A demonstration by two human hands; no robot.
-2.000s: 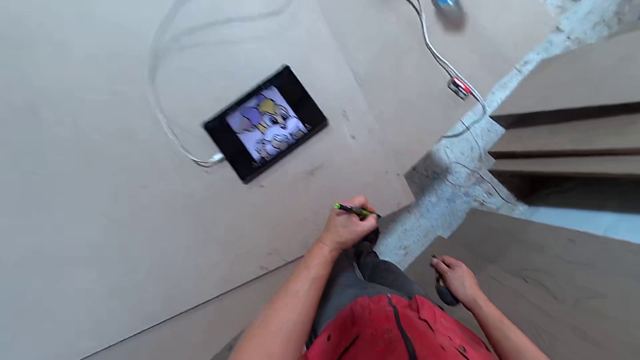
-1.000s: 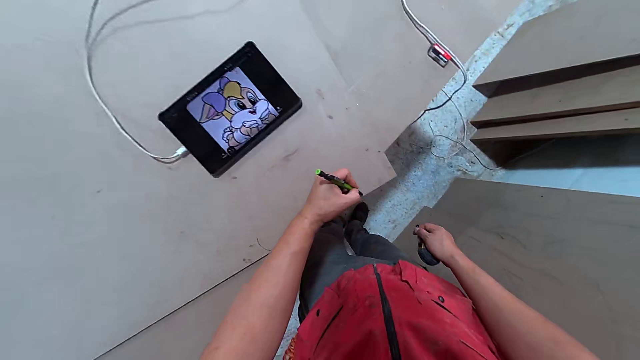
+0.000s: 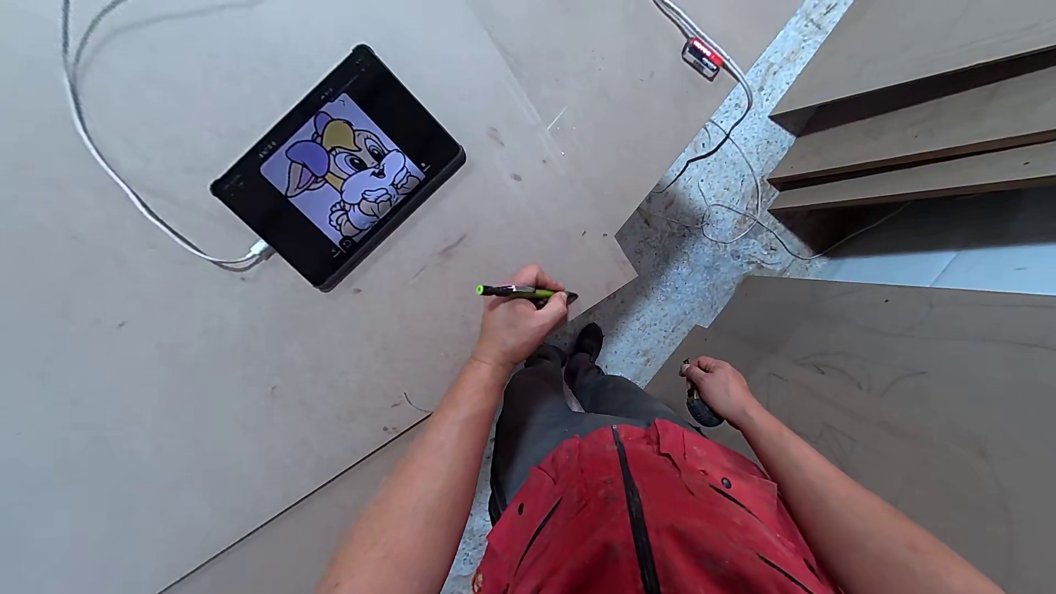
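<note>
My left hand (image 3: 520, 318) grips a green and black marking pencil (image 3: 520, 291), its dark tip pointing right, close to the lower right corner of a large grey-brown board (image 3: 330, 355). Whether the tip touches the board I cannot tell. Up and to the left of that hand a black tablet (image 3: 338, 165) lies tilted on the board, showing a cartoon rabbit in purple and yellow. A white cable (image 3: 140, 206) is plugged into the tablet's lower left edge. Beside my red jacket, my right hand (image 3: 718, 388) is closed around a dark object (image 3: 701, 407), mostly hidden, its kind unclear.
Stacked boards (image 3: 916, 157) jut in from the right. Another board (image 3: 907, 363) with faint curved lines lies below them. Between the boards runs a speckled floor (image 3: 685, 272) with thin loose cables. A red and black item (image 3: 703, 58) hangs on white cables at the top.
The view has shifted and come closer to the tablet. Both hands keep their holds, the left on the pencil and the right on the dark object.
</note>
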